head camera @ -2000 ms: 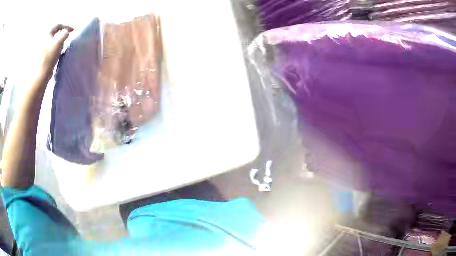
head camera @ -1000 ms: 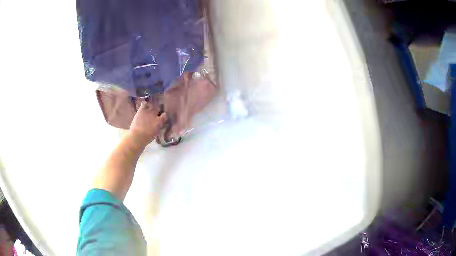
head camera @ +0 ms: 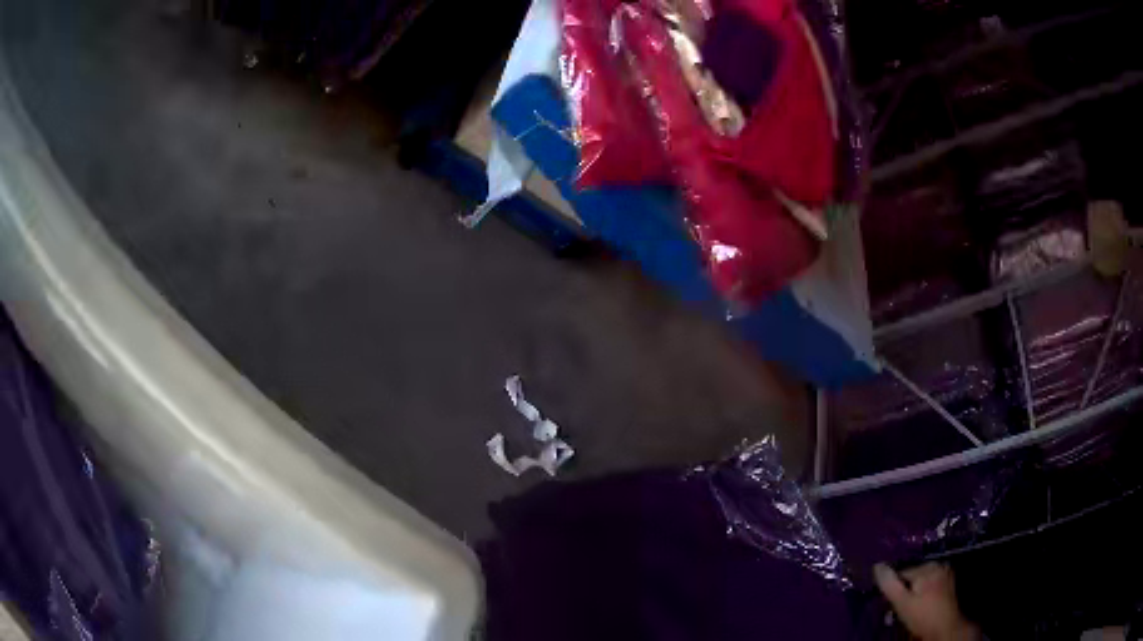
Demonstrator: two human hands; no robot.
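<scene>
A dark purple bagged garment [head camera: 602,551] hangs low at the bottom centre, with crinkled clear film [head camera: 780,507] at its upper right. My right hand [head camera: 925,601] is small and cut off by the bottom edge at the lower right. Its fingers look curled at the garment's right edge, shut on it; the grip is partly hidden in the dark. My left hand is out of the picture. Another dark purple bagged garment [head camera: 57,488] lies on the white table [head camera: 251,451] at the lower left.
Red bagged garments [head camera: 752,163] lie over a blue-edged box or stand [head camera: 652,238] at the upper centre. Grey metal rails [head camera: 990,451] with dark bagged clothes are on the right. White scraps [head camera: 533,438] lie on the grey floor [head camera: 351,288] between the table and the rails.
The view has swung right, from the table to the floor and rails. My left hand, earlier at the hanger of the garment on the table, has left the picture. My right hand now shows.
</scene>
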